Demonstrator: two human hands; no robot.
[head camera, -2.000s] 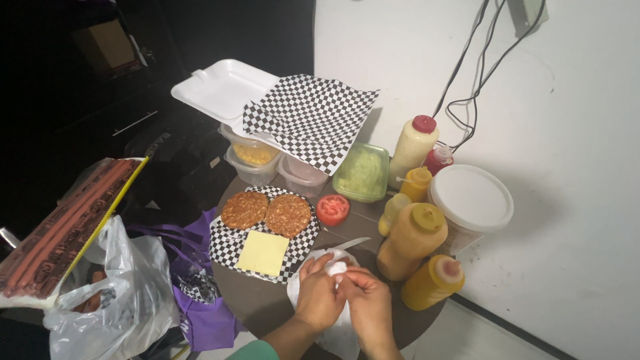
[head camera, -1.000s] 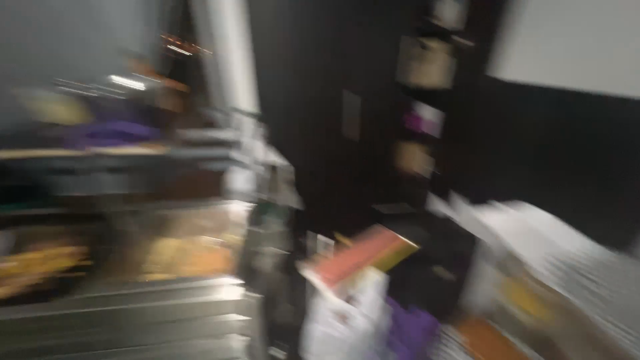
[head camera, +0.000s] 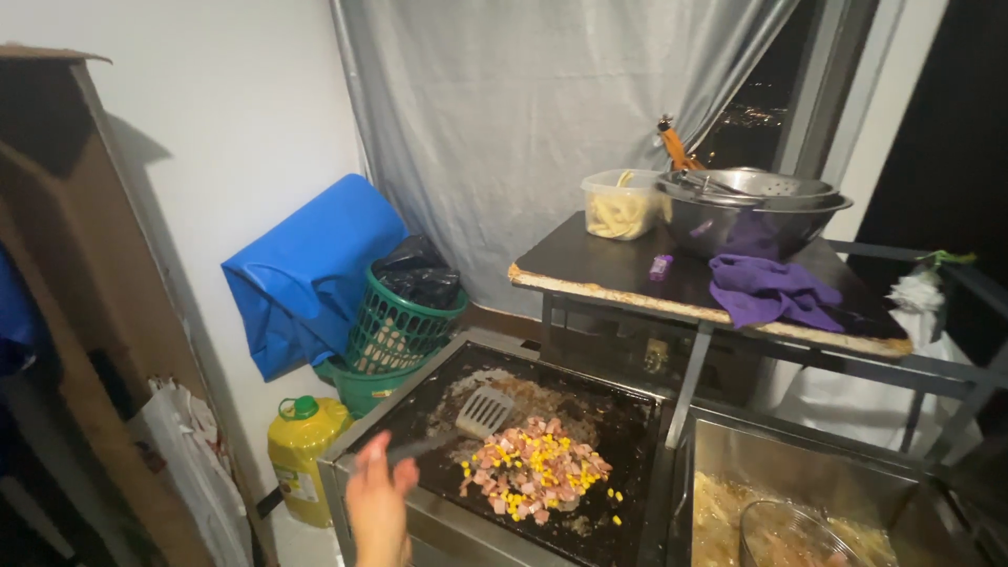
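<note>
My left hand (head camera: 378, 496) is raised at the front left edge of the griddle (head camera: 630, 409), near the handle end of a slotted metal spatula (head camera: 484, 411). Its fingers look spread, and no grip on the handle is plain. The spatula's blade lies on the browned, greasy part of the plate. Just right of it, a heap of diced pink meat and yellow corn kernels (head camera: 539, 468) sits on the griddle, with a few loose kernels beside it. My right hand is out of the picture.
A fryer (head camera: 795, 441) with bubbling oil and a wire basket adjoins the griddle's right side. Above stands a dark shelf (head camera: 622, 272) with a purple cloth (head camera: 772, 291), metal bowls (head camera: 748, 213) and a plastic tub (head camera: 620, 206). A yellow oil jug (head camera: 305, 457) and green basket (head camera: 405, 323) stand left.
The view has swung from a round table with patties, cheese and sauce bottles to the griddle. Both hands were together over white material; now only my left hand shows, by the spatula.
</note>
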